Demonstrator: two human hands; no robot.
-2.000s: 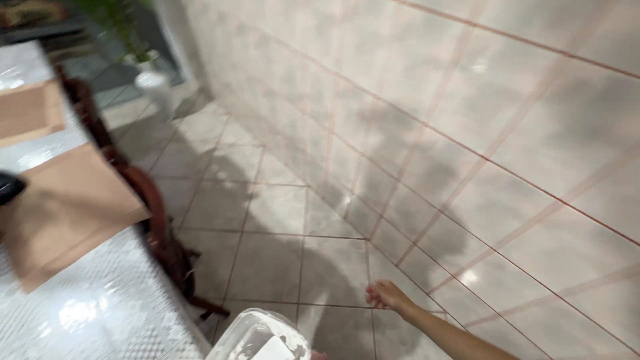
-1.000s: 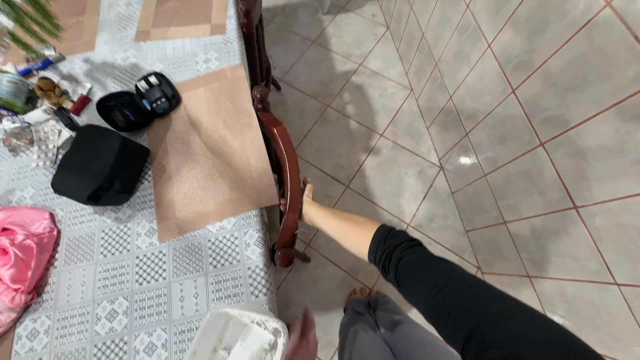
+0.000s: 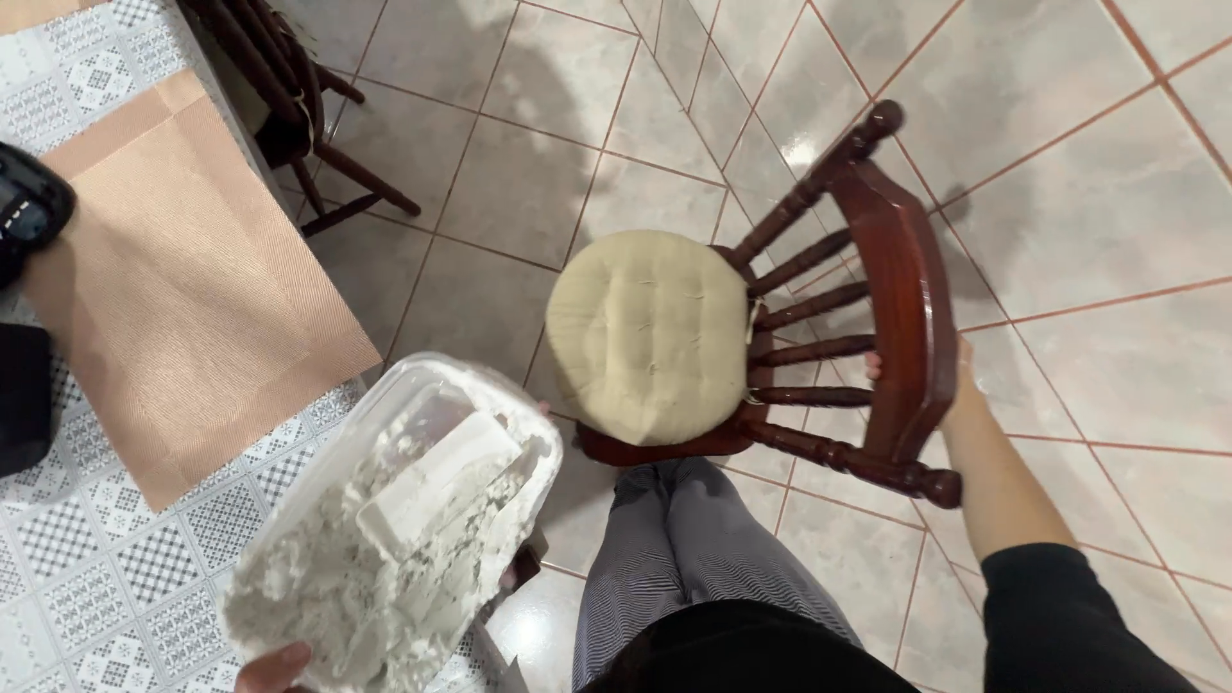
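My left hand [image 3: 276,668] holds a clear plastic tub [image 3: 541,438] at its near rim, at the lower left; most of the hand is hidden beneath the tub. White paste coats the inside of the tub, and a flat white piece [image 3: 438,481] lies on the paste. My right hand [image 3: 961,371] grips the top rail of a dark wooden chair [image 3: 905,308] from behind, with fingertips showing between the back spindles. A round beige tufted cushion [image 3: 650,337] lies on the chair's seat, tied at the back.
At the left, a table with a patterned cloth [image 3: 125,577] bears a copper-coloured placemat [image 3: 202,289], a black case [image 3: 29,212] and another black object [image 3: 21,399]. A second wooden chair [image 3: 356,178] stands by the table. Tiled wall [image 3: 1088,192] rises at the right.
The chair my right hand holds now stands out from the table, its back towards the wall. One second ago that hand was on a chair back at the table edge. The view has shifted.
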